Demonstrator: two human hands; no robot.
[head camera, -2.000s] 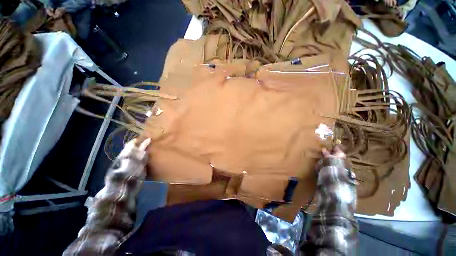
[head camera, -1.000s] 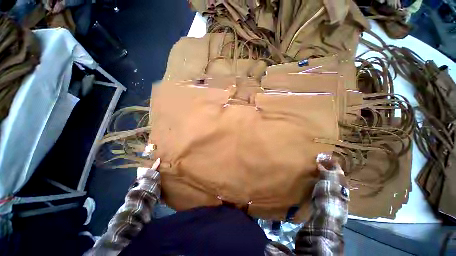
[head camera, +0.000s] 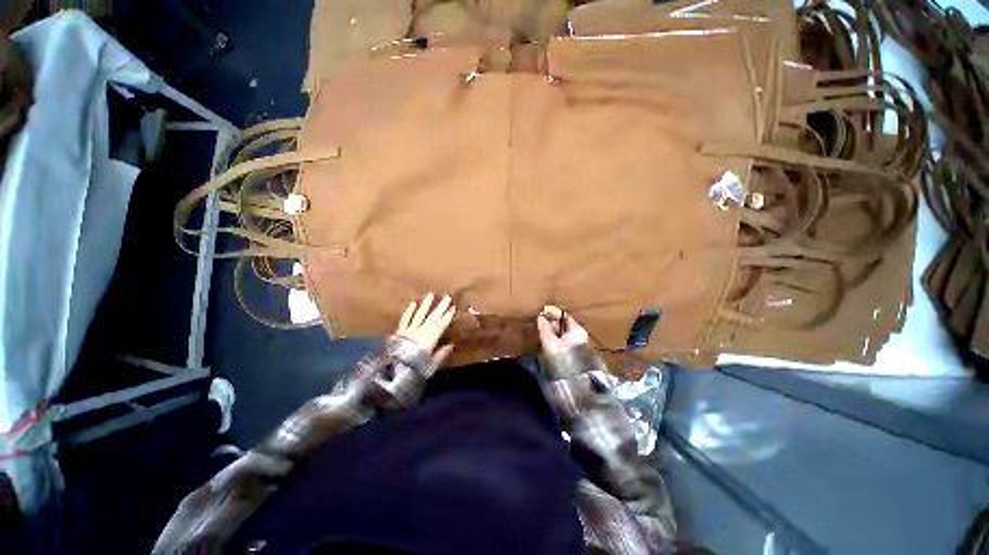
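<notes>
A large tan tote bag body (head camera: 434, 184) with a centre seam lies flat, topmost of a stack. My left hand (head camera: 427, 327) rests on its near edge, palm down with fingers spread, left of the brown centre tab (head camera: 499, 331). My right hand (head camera: 561, 327) is at the right end of this tab, its fingers curled together. Whether they pinch the edge or a small item is too unclear to tell. A thin dark line runs from near my right fingers towards a small navy-black label (head camera: 644, 327).
Handles (head camera: 260, 173) loop off the bag's left side, with more bunched at right. White crumpled wrap (head camera: 727, 191) lies near the right handles. A clear plastic item (head camera: 647, 407) sits below the near edge. A white-covered metal-frame rack (head camera: 202, 260) stands at left, grey metal surfaces (head camera: 824, 434) at lower right.
My hands have left the bag's near side corners and come together at the middle of its near edge. The bag appears higher in the view and lies flatter, its near tab and dark label showing.
</notes>
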